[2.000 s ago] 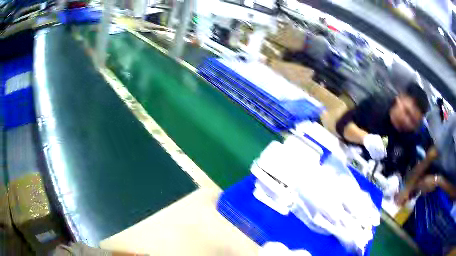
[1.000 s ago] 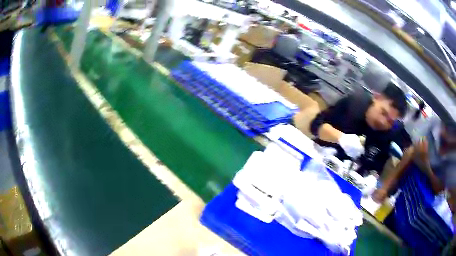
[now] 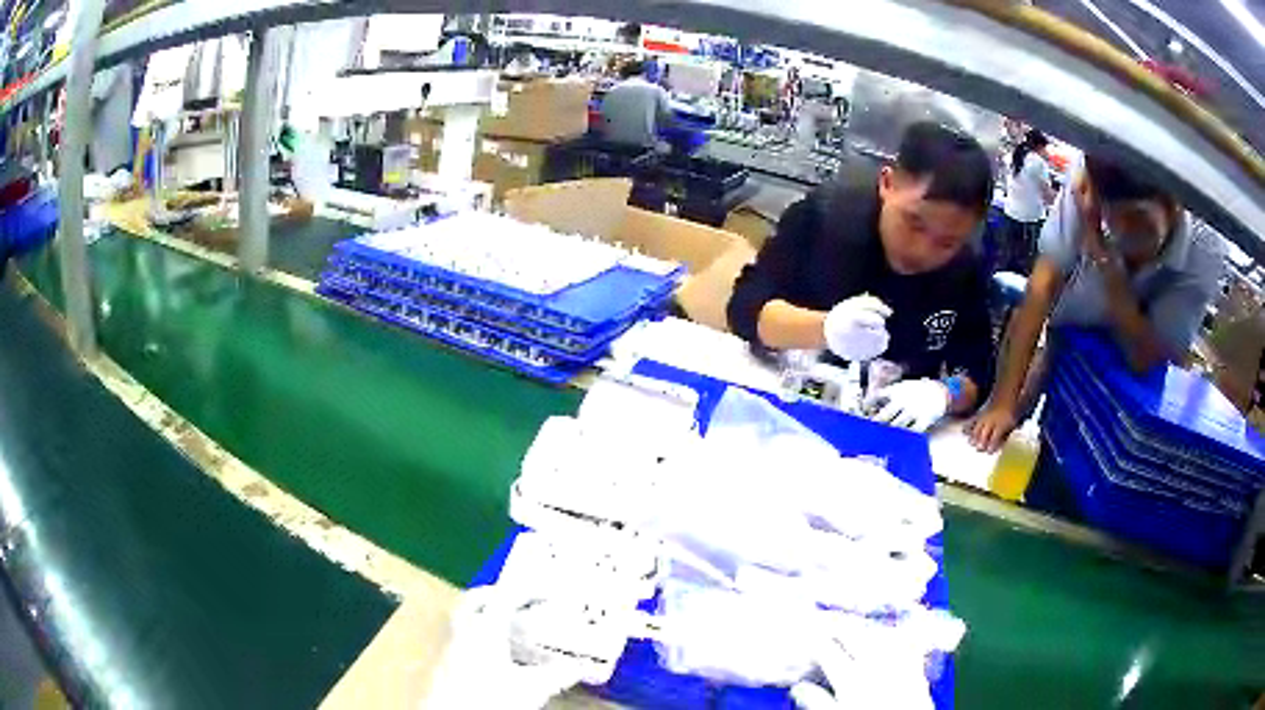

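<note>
White closed socket units [image 3: 590, 465] lie stacked on blue corrugated sheets [image 3: 909, 465], with cloudy plastic bags and white cords [image 3: 798, 520] heaped to their right. My left hand [image 3: 486, 659], in a white glove, is at the bottom, against the left side of the lower units. My right hand [image 3: 867, 676], also in a white glove, is at the bottom edge by the front of the bags, partly cut off. Glare blends both gloves with the white things, so the fingers and any grip are unclear.
The green conveyor [image 3: 347, 423] runs behind the stack, with tan cardboard [image 3: 396, 652] at lower left. Another blue stack [image 3: 500, 291] stands across it. A gloved coworker [image 3: 888, 264] works opposite; another person [image 3: 1110, 264] leans beside a yellow bottle [image 3: 1016, 461] and more blue sheets.
The view has swung right, so the stack now lies nearer the middle. Both my gloved hands now show at the units and bags; neither was clearly visible one second ago.
</note>
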